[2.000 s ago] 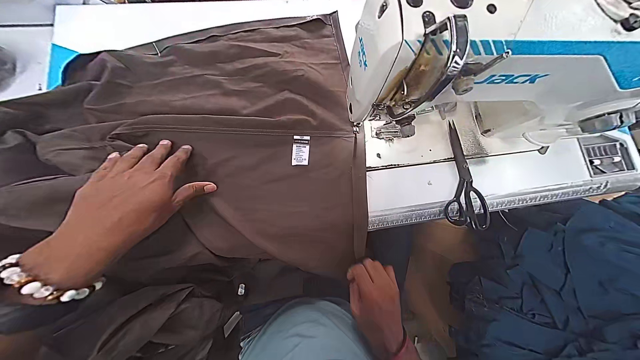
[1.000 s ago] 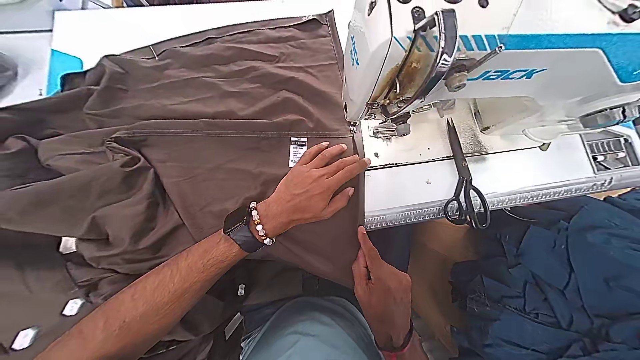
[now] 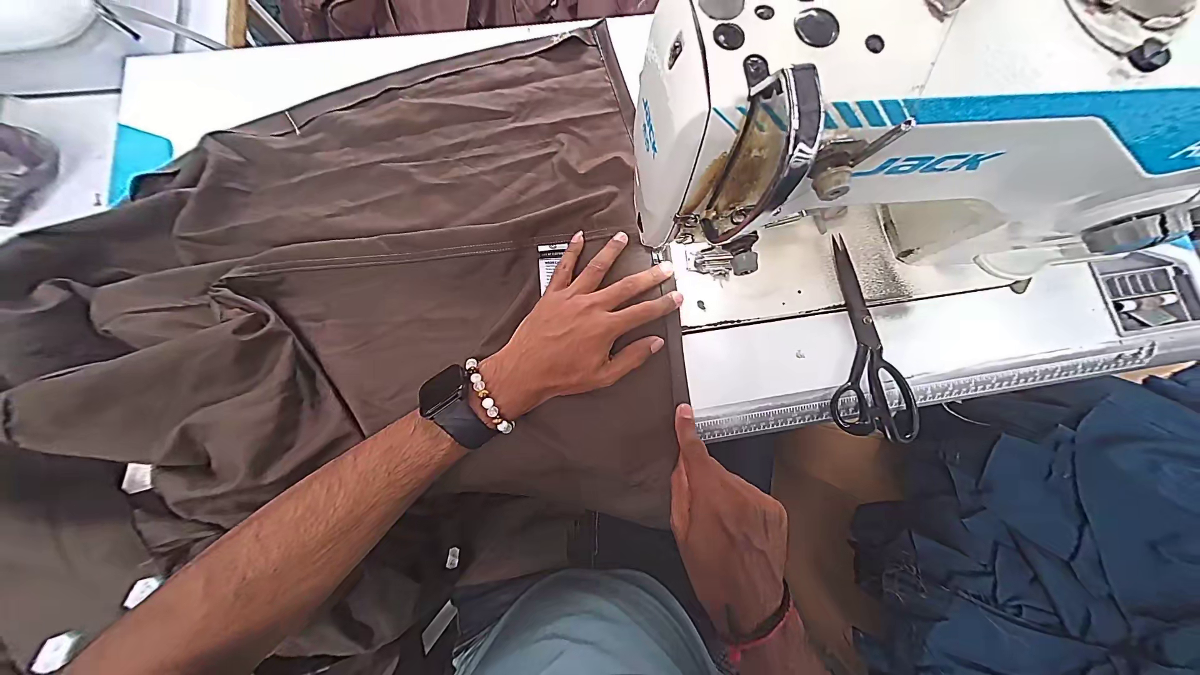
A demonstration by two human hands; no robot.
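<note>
Dark brown fabric (image 3: 422,187) lies spread over the machine table, its right edge by the needle area of a white and blue Jack sewing machine (image 3: 900,84). My left hand (image 3: 572,328), with a watch and a beaded bracelet at the wrist, rests flat on the cloth, its fingers over the hemmed edge just below the presser foot. It partly covers a white care label (image 3: 547,272). Lower down, my right hand (image 3: 727,534) pinches the same edge between thumb and fingers, near the table's front. Black scissors (image 3: 867,356) lie on the machine bed to the right.
Dark blue fabric (image 3: 1059,525) is heaped at the lower right. Along the front of the table (image 3: 750,375) runs a measuring tape strip. A small parts tray (image 3: 1146,292) sits at the right. More brown cloth hangs at the lower left, and reddish-brown cloth (image 3: 422,17) lies beyond the table.
My left hand has moved right across the brown fabric, from left of the label to its right edge. My right hand stays at the edge, now with its thumb higher along it.
</note>
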